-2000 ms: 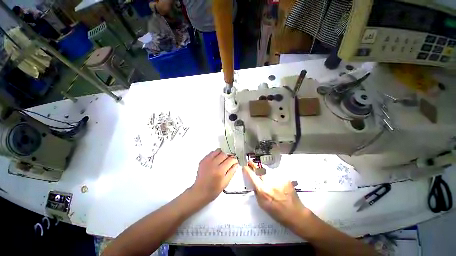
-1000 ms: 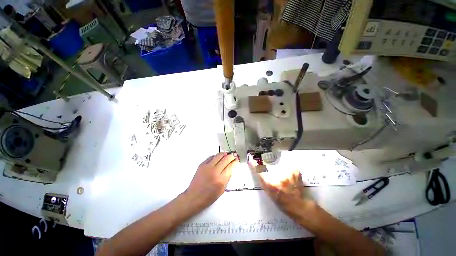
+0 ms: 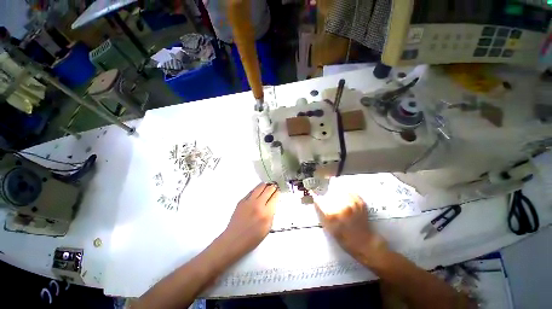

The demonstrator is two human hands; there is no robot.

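Observation:
The cream sewing machine (image 3: 387, 145) stands right of centre, its presser foot (image 3: 298, 186) brightly lit under the left end of the head. My left hand (image 3: 253, 211) lies left of the needle area, fingertips at the machine head's edge. My right hand (image 3: 345, 222) is right of the foot, its fingers stretched toward it and washed out by glare. Any fabric piece at the needle is too small or bright to make out, so I cannot tell what either hand holds. A pile of small pale pieces (image 3: 191, 160) lies scattered on the table to the left.
Thread snips (image 3: 442, 221) and black-handled scissors (image 3: 522, 213) lie at the right. A pale sheet with small marks (image 3: 387, 196) is beneath the machine arm. A switch box (image 3: 68, 262) is front left, a second machine (image 3: 37, 193) far left. An orange-brown rod (image 3: 245, 51) stands behind the head.
The view has shifted, so the machine sits further left. My right hand has moved a little away from the foot compared with two seconds ago. My left hand stays beside the needle area.

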